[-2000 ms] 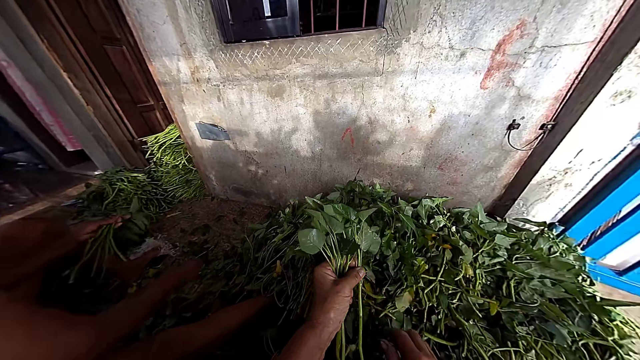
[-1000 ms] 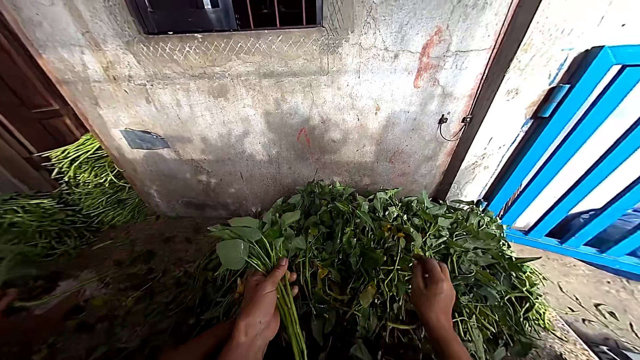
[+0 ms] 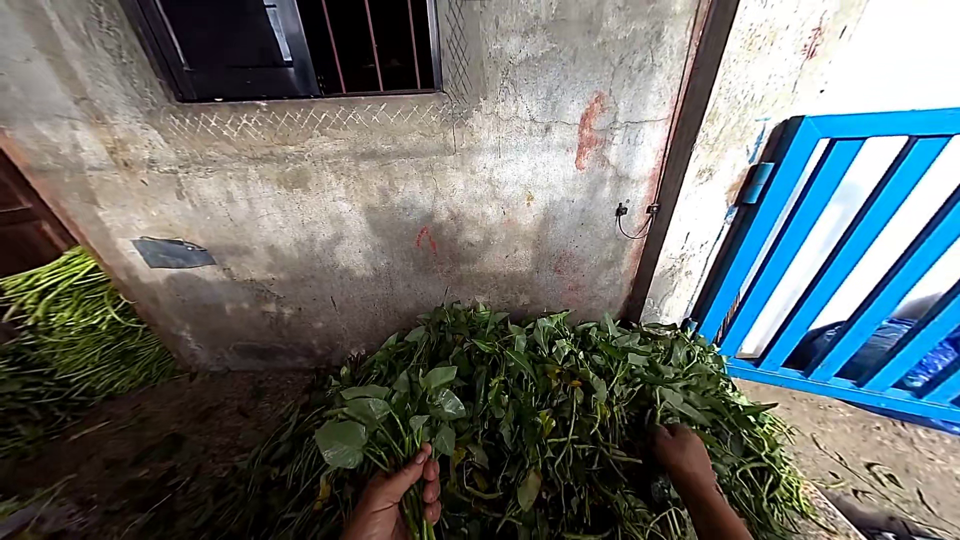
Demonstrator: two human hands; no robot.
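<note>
A wide heap of leafy green stems (image 3: 555, 420), water spinach by its look, lies against the foot of the wall. My left hand (image 3: 401, 491) is closed around a small bunch of these stems (image 3: 397, 427), leaves upward, in front of the heap's left part. On the heap's right side, my right hand (image 3: 682, 454) reaches in among the leaves; its fingertips are hidden there, so its grip cannot be made out.
A stained concrete wall (image 3: 337, 225) with a barred window (image 3: 375, 45) rises behind the heap. More green stems (image 3: 82, 322) are stacked at the left by a brown door (image 3: 26, 217). A blue metal gate (image 3: 810, 240) stands at the right.
The view has swung to the right since two seconds ago. My right hand, low beside the left then, is now farther right on the heap. The other arms at the left have gone out of view.
</note>
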